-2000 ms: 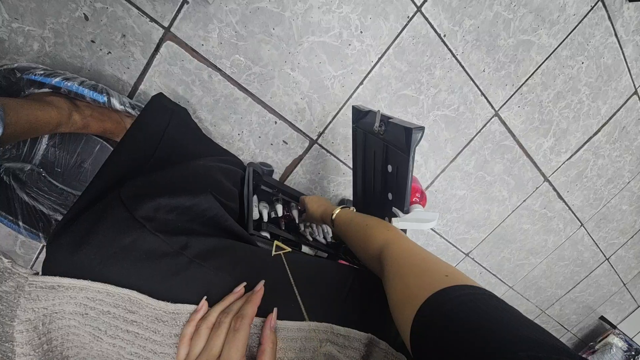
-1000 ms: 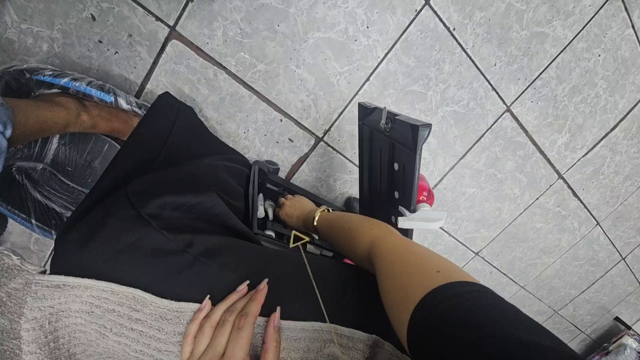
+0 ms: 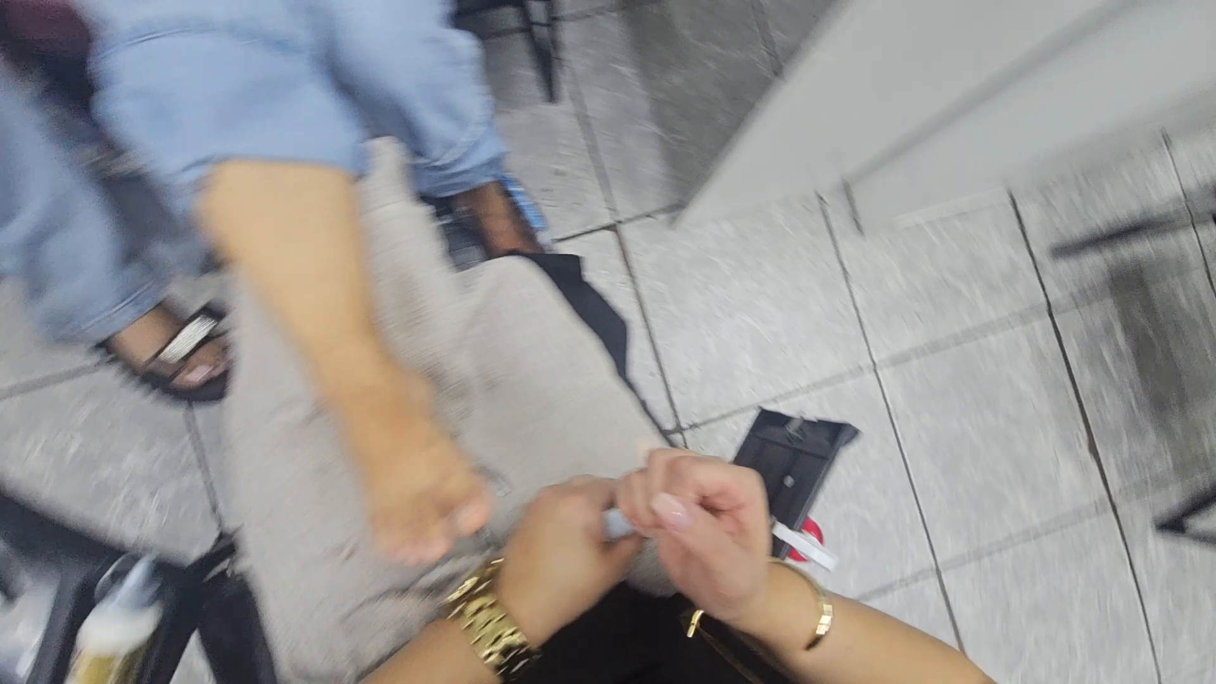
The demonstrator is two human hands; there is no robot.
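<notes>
My left hand (image 3: 565, 551), with a gold watch at the wrist, is closed on a small whitish item (image 3: 619, 524), blurred, perhaps a small bottle. Close against it is my right hand (image 3: 708, 532), fingers curled near the top of that item; whether they pinch part of it cannot be told. A gold bracelet (image 3: 823, 608) circles the right wrist. To the left of my hands, another person's bare foot (image 3: 418, 484) rests on a beige towel (image 3: 551, 370) over my lap.
Beyond my right hand stands a black case lid (image 3: 784, 465), beside a red and white item (image 3: 807, 543). A bottle with yellowish liquid (image 3: 119, 627) is at lower left. The person's sandalled foot (image 3: 190, 351) is at left, and a pale panel (image 3: 950, 114) at upper right.
My right hand, in the black case earlier, is now up beside my left hand. The view has swung widely, showing the other person's legs and bare foot.
</notes>
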